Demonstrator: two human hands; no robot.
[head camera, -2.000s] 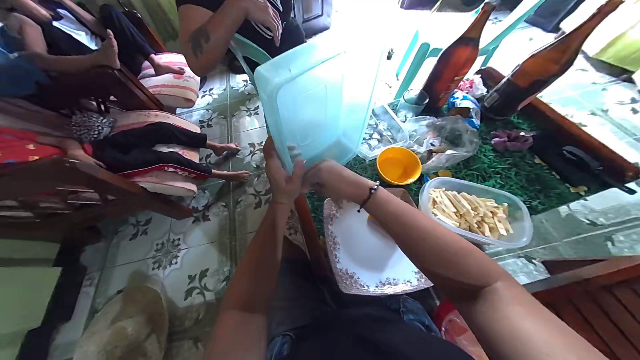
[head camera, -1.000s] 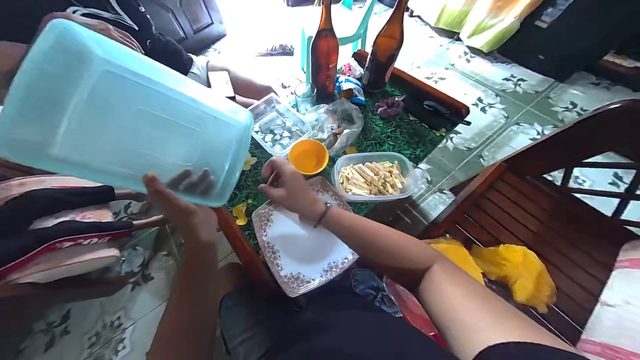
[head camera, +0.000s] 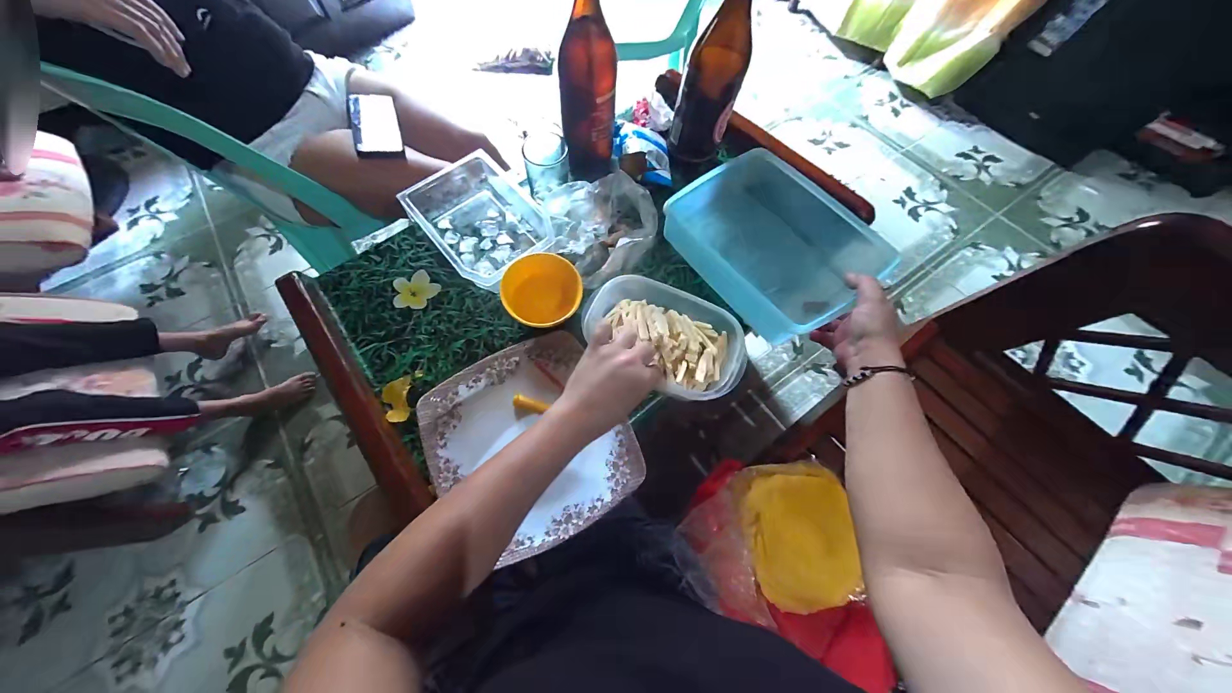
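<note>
My left hand (head camera: 614, 371) is at the left end of a clear plastic container (head camera: 714, 387) of pale cut strips (head camera: 674, 337), fingers curled over its rim and the nearest strips; whether they grip anything is hidden. My right hand (head camera: 866, 322), a beaded bracelet at its wrist, holds a translucent blue plastic container (head camera: 770, 241) by its near right corner, tilted beyond the strips. Under my left forearm lies a white plate (head camera: 481, 452) with a floral border, a small yellow stick-like piece (head camera: 531, 404) on it. An orange bowl (head camera: 541, 289) stands behind the plate.
A clear tray (head camera: 438, 207) with small pieces, a plastic bag (head camera: 616, 226), a drinking glass (head camera: 546, 164) and two brown bottles (head camera: 588, 96) (head camera: 710, 87) stand behind. A person (head camera: 356, 144) sits at back left. A yellow wrapped bundle (head camera: 801, 539) lies by my lap.
The blue container has gone from my left hand on the left side to my right hand on the right. My left hand has come over to the strips. The yellow piece on the plate now shows.
</note>
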